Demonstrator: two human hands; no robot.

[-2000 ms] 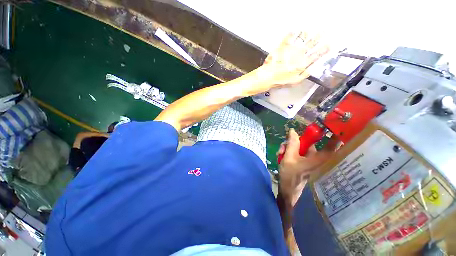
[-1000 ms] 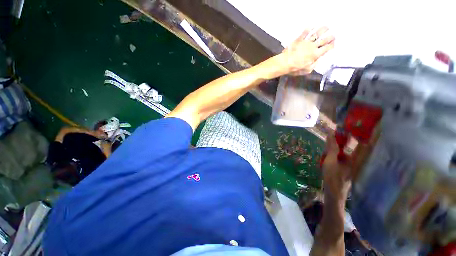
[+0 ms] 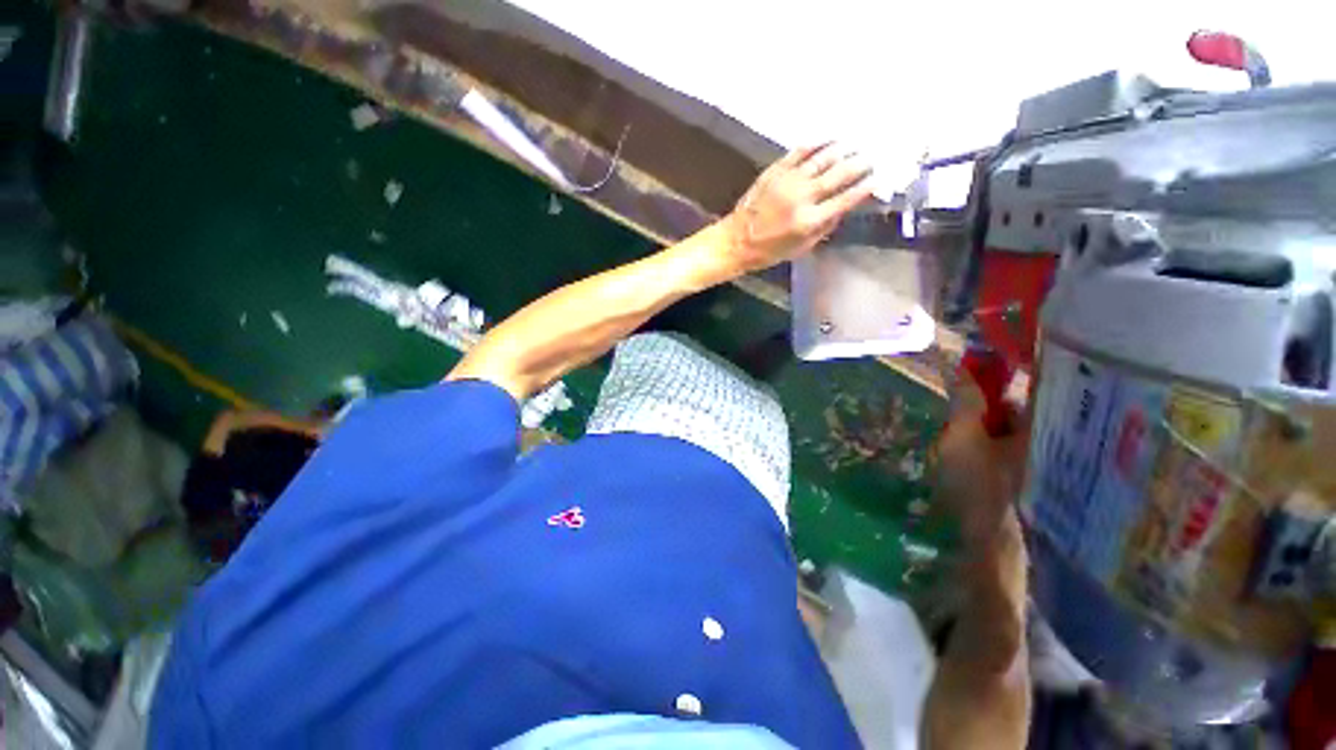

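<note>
The grey cutting machine fills the right side, with labels on its housing. My right hand is blurred and partly hidden by the housing; it is closed on the red handle. The silver base plate juts past the table edge. The thin upright guard stands beside the lay. My left hand rests on the edge of the fabric lay, just left of the guard, holding nothing. The white top sheet is overexposed.
The worn table edge carries a white strip. White scraps lie on the green floor. A person is low at the left, beside a striped bag. A red lever tops the machine.
The machine has turned relative to the view, and its base plate now shows more squarely. My left hand has moved from flat on the sheet back to the lay's edge. My right hand stays on the handle.
</note>
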